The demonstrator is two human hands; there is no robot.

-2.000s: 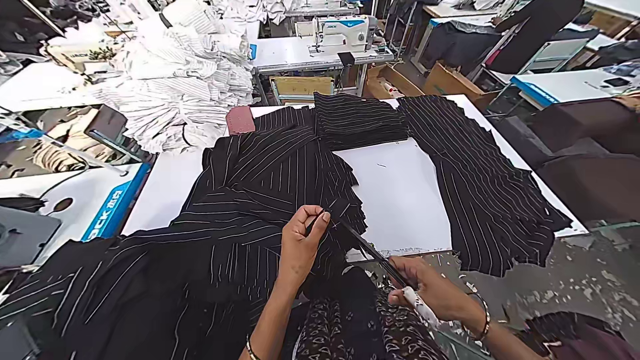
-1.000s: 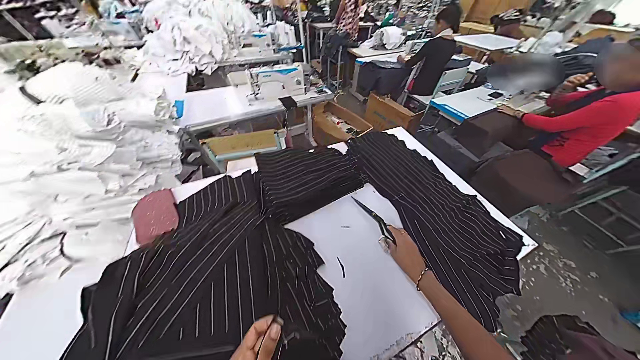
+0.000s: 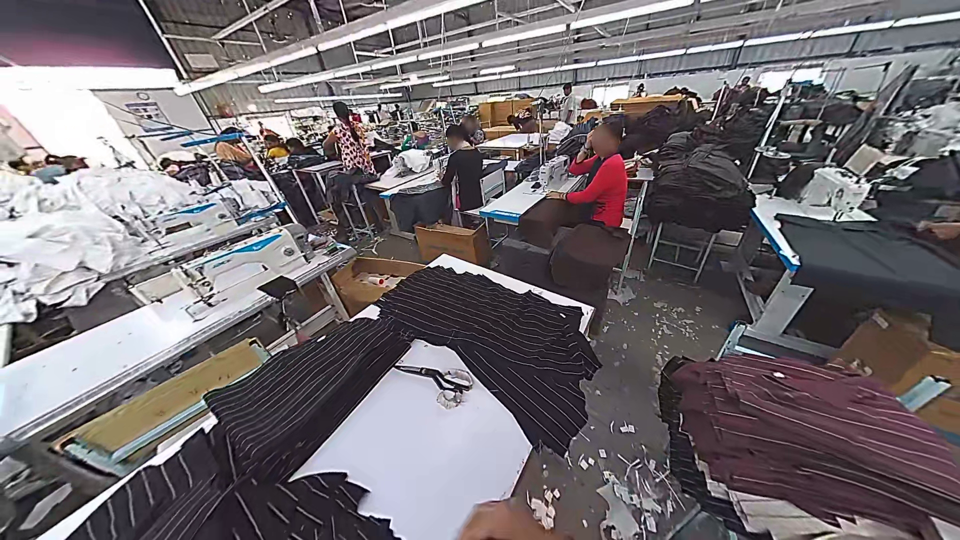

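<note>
A pair of black scissors [image 3: 439, 379] lies on the white tabletop [image 3: 427, 442], its handle loops partly wrapped in pale material. Black pinstriped fabric pieces [image 3: 300, 397] lie to the left of the scissors, and more striped pieces [image 3: 510, 322] spread behind and to the right. Only a blurred part of what looks like my right hand [image 3: 510, 523] shows at the bottom edge, in front of the scissors and apart from them; its fingers cannot be made out. My left hand is out of view. At the lower left, further striped pieces [image 3: 315, 510] overlap the tabletop.
A white sewing machine [image 3: 251, 259] stands on a bench at left. Cardboard boxes [image 3: 452, 244] are behind the table. A seated person in red [image 3: 606, 187] is at another machine. Maroon striped fabric [image 3: 810, 427] is piled at right. Scraps [image 3: 622, 495] litter the floor.
The scissors, at my right hand one second ago, now lie released on the tabletop. That hand has drawn back to the bottom edge, and my left hand has left view. The view has swung up and right.
</note>
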